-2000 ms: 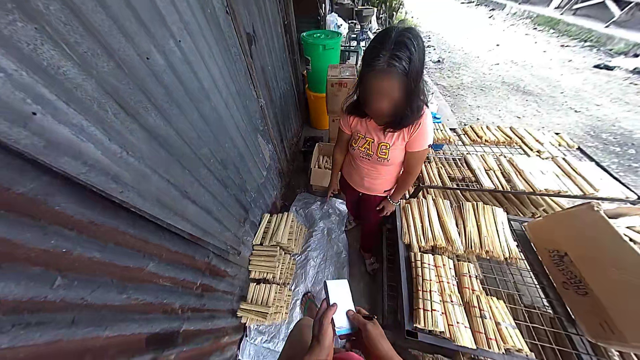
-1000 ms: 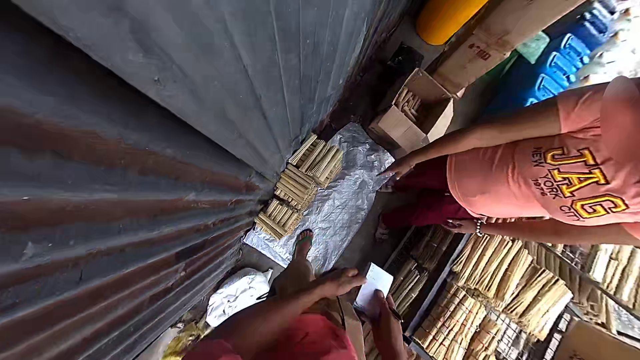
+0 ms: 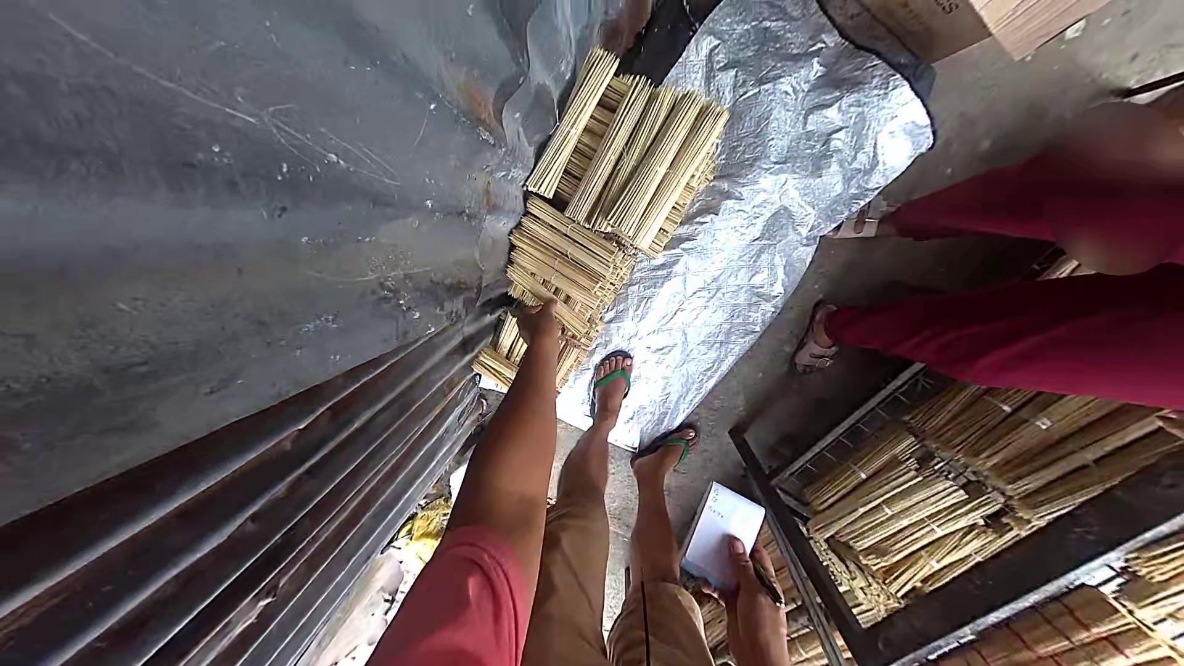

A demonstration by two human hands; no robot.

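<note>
My left hand [image 3: 539,324] reaches down to the stacked bundles of thin sticks [image 3: 560,264] beside the metal wall. It touches the lower part of the stack, and its fingertips are hard to make out. Low in the view, my right hand [image 3: 758,601] grips a small white notepad [image 3: 723,532] with handwriting on it, the thumb lying on the page. A dark pen [image 3: 768,585] is also in that hand. More stick bundles [image 3: 647,157], tied together, form the upper part of the stack on a silver plastic sheet [image 3: 731,250].
Corrugated metal wall [image 3: 231,277] runs along the left. At the right, a metal rack [image 3: 805,564] holds many more stick bundles [image 3: 925,518]. A person in dark red trousers [image 3: 999,324] stands by it. A cardboard box [image 3: 934,28] is at the top. My sandalled feet are near the sheet's lower edge.
My left hand has left the notepad and reached out to the stick bundles. My right hand still holds the notepad. The view has swung down toward the floor.
</note>
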